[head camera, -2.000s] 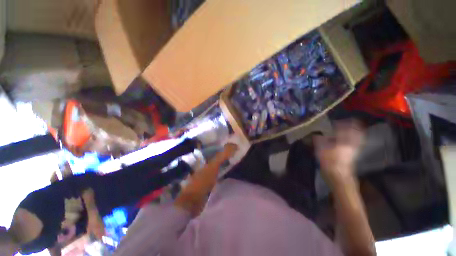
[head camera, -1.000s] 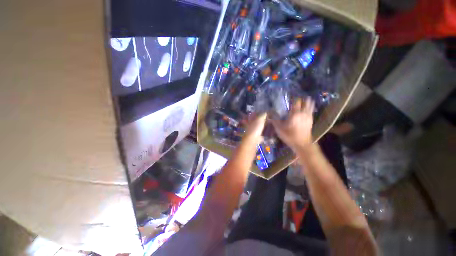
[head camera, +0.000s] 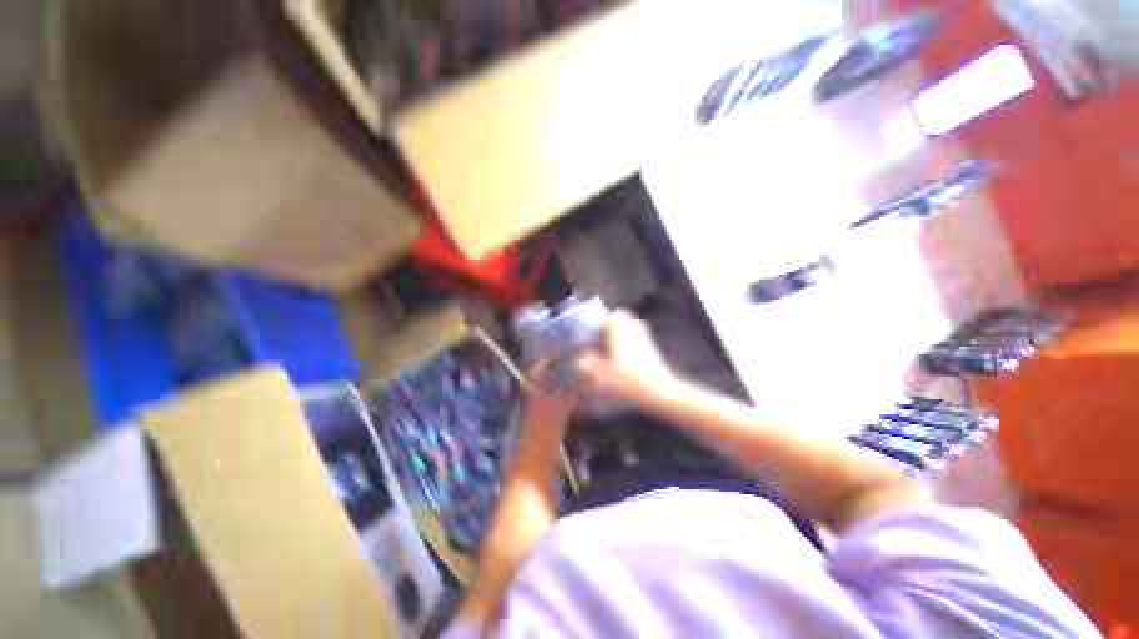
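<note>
My left hand (head camera: 552, 375) and my right hand (head camera: 620, 358) are together in front of my lap, holding a bunch of small packaged items (head camera: 570, 325) with clear shiny ends. The bunch is blurred and its number cannot be told. The hands are beside the small open carton (head camera: 530, 370), which is full of dark, shiny small packaged items (head camera: 452, 424). On the white table (head camera: 718, 256) to the right lie rows of dark packed items (head camera: 927, 432) and several more groups of them.
A large open carton (head camera: 525, 162) with dark contents stands at the table edge. A blue bin (head camera: 294, 327) and brown carton flaps (head camera: 262, 487) are at the left. A white rectangle (head camera: 977, 90) lies near the orange-red surface (head camera: 1074, 412) at the right.
My hands were inside the small carton among the items; now they are raised out of it with a bunch held. The view has turned towards the table, and the carton now appears lower left.
</note>
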